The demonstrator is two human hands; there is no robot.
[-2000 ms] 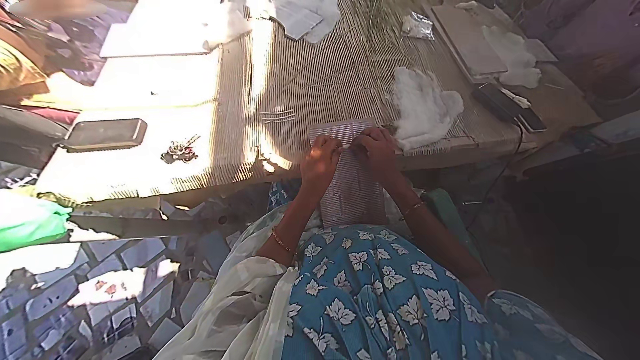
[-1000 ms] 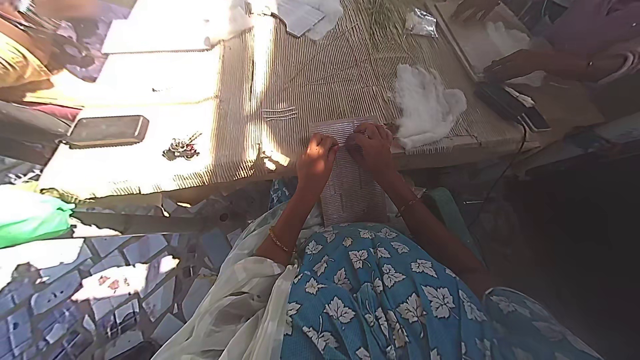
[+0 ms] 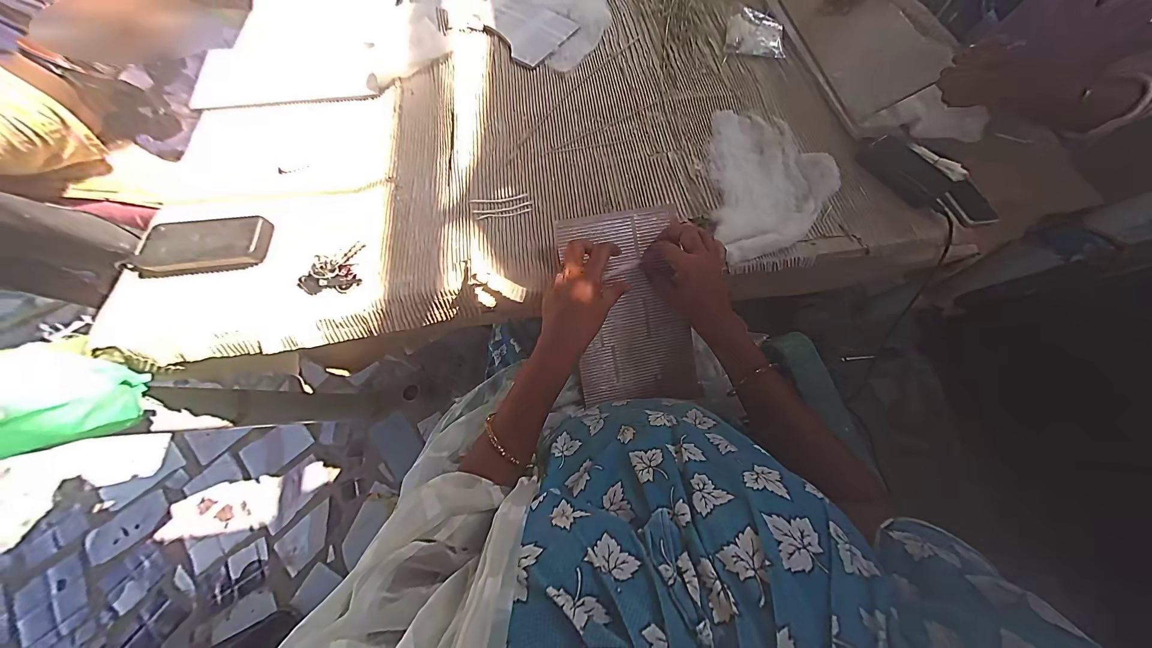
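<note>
A flat, ridged, pale translucent board (image 3: pixel 641 346) leans from the table's edge down to my lap. My left hand (image 3: pixel 580 283) rests on its upper left part, fingers bent. My right hand (image 3: pixel 688 265) is at its upper right side, with the fingertips pinched together; whether something small is between them cannot be told. Several thin white sticks or rolls (image 3: pixel 502 207) lie on the striped mat (image 3: pixel 576 135) left of the board's top. A loose heap of white cotton wool (image 3: pixel 765 180) lies just beyond my right hand.
A dark rectangular case (image 3: pixel 205 245) and a bunch of keys (image 3: pixel 330 272) lie at the left. On the right are a black device with a cable (image 3: pixel 927 180) and a tray-like board (image 3: pixel 864 63), beside another person's hand (image 3: pixel 1008 85). A clear plastic packet (image 3: pixel 754 34) lies at the back.
My left hand's fingers have spread and moved slightly apart from my right hand. The other person's hand at the right, over the tray-like board one second ago, has drawn back to the right.
</note>
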